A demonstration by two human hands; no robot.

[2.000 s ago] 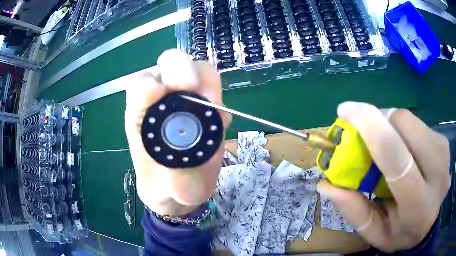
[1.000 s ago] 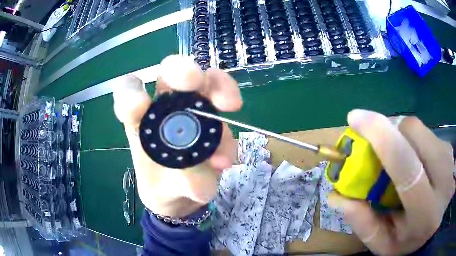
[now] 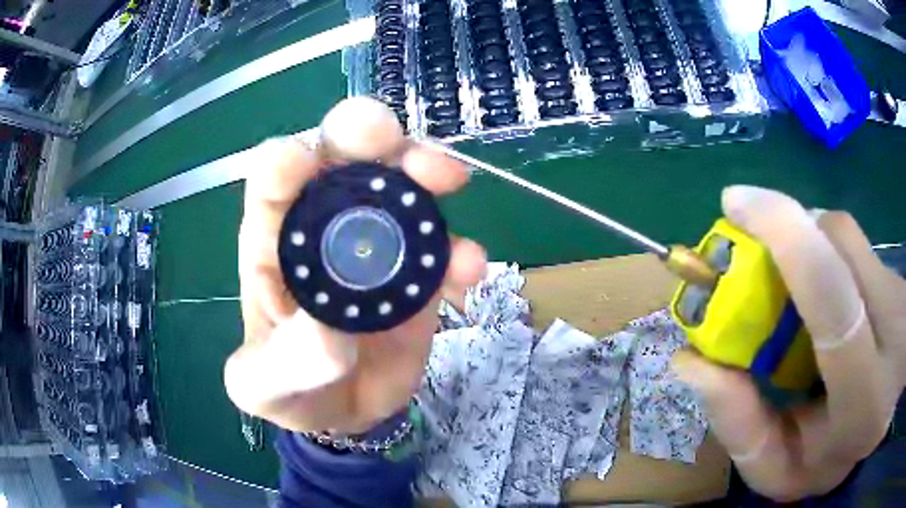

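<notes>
My left hand (image 3: 328, 372) holds a round black part (image 3: 364, 248) with its face towards the camera. The part has a grey metal-like centre and a ring of small pale holes. My right hand (image 3: 825, 347) is closed around a chunky yellow tool (image 3: 735, 298) with a blue band. A brass-coloured collar (image 3: 692, 265) and a long thin silver shaft (image 3: 556, 196) point up and left from the tool. The shaft's far end is near my left fingers, above and right of the part; whether it touches them I cannot tell. Whitish covers sit on some fingers.
Smudged white wipes (image 3: 477, 407) lie on a tan board (image 3: 596, 293) below my hands. A clear tray of black parts (image 3: 556, 69) stands at the back. Stacked trays (image 3: 94, 337) stand at the left. A blue bin (image 3: 817, 79) is at the back right, on the green mat.
The shaft's end has left the face of the black part and moved up and right. My right hand has shifted slightly right. My left fingers have shifted around the part, which appears turned.
</notes>
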